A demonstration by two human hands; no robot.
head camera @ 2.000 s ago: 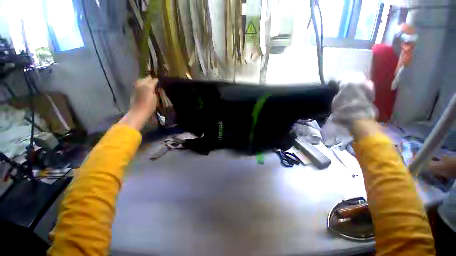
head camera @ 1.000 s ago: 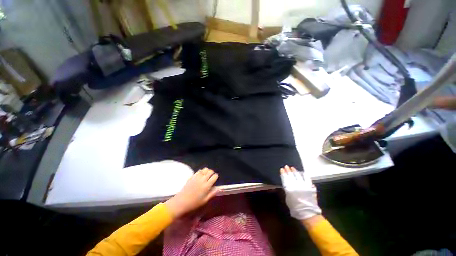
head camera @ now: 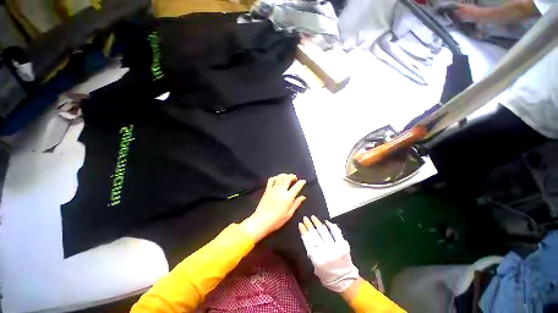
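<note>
A black garment body (head camera: 183, 153) with green lettering lies spread on the white table (head camera: 131, 263), its near part reaching the front edge. A small green tab shows on its seam. My bare left hand (head camera: 280, 203) rests on the cloth near the seam's right end, fingers spread. My gloved right hand (head camera: 328, 252) lies on the cloth near its lower right corner, fingers extended, gripping nothing visible. The steam iron (head camera: 386, 153) stands at the right table corner, with a pale hose rising from its back.
More black cloth (head camera: 211, 55) with green lettering lies behind. A tan-grey block (head camera: 321, 64) and black shears (head camera: 295, 84) are at the back right, beside grey cloth (head camera: 300, 18). A beige scrap (head camera: 70, 110) is at left. Another person's arm (head camera: 495, 12) shows at upper right.
The garment, earlier held up in both hands, now lies on the table. My left hand has moved from the front edge onto the cloth by the seam. The view has shifted right and closer.
</note>
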